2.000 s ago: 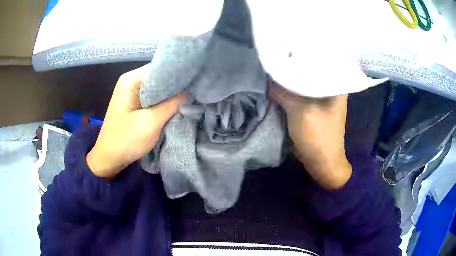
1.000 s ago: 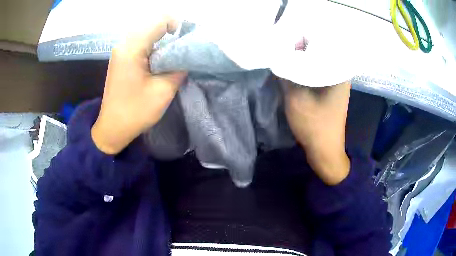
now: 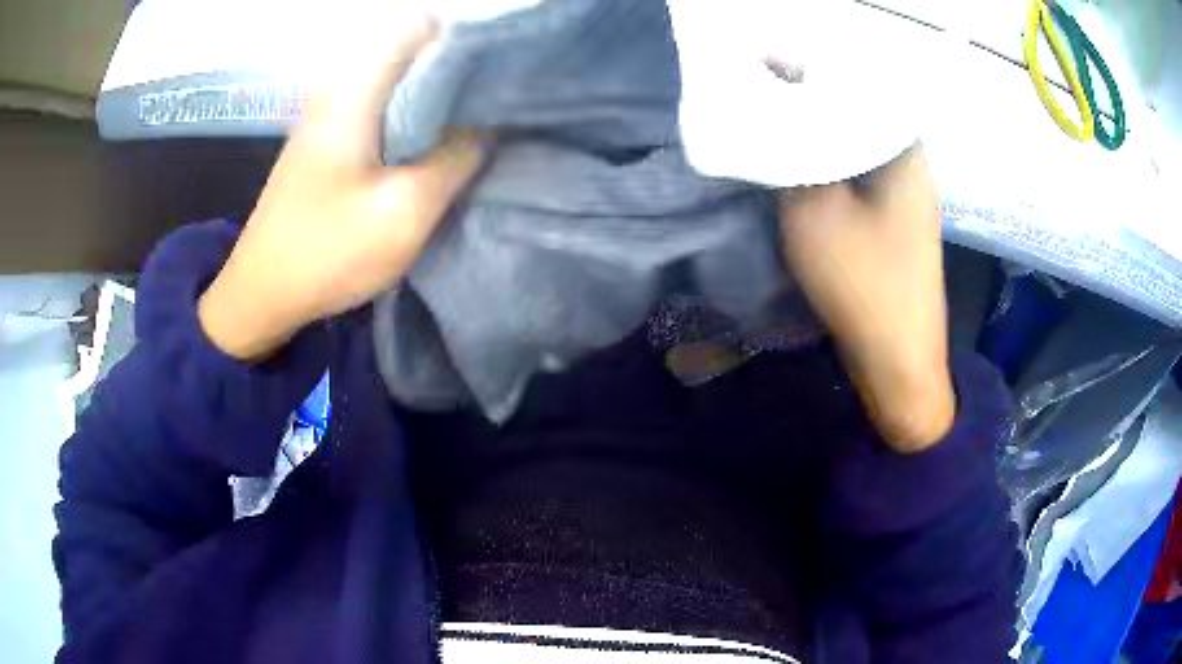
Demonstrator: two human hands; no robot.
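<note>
A grey garment panel point(image 3: 557, 247) hangs in loose folds between my hands over the front edge of the white table. It is blurred. My left hand point(image 3: 350, 195) grips its left side, with the thumb on top of the cloth. My right hand point(image 3: 869, 260) is at its right side, its fingers hidden under a white cloth flap point(image 3: 804, 104), probably the pocket bag. A small pinkish spot shows on the white flap. The pocket opening cannot be made out.
Scissors with yellow and green loop handles point(image 3: 1078, 78) lie on the white table point(image 3: 1037, 195) at the upper right. Clear plastic and cut fabric pieces point(image 3: 1069, 402) are below right, beside a blue bin point(image 3: 1102, 590). A white-edged grey piece point(image 3: 110, 331) is at the far left.
The grey cloth has gone from a bunched bundle to looser folds, raised over the table edge. My left hand has moved up, and my right hand slightly right.
</note>
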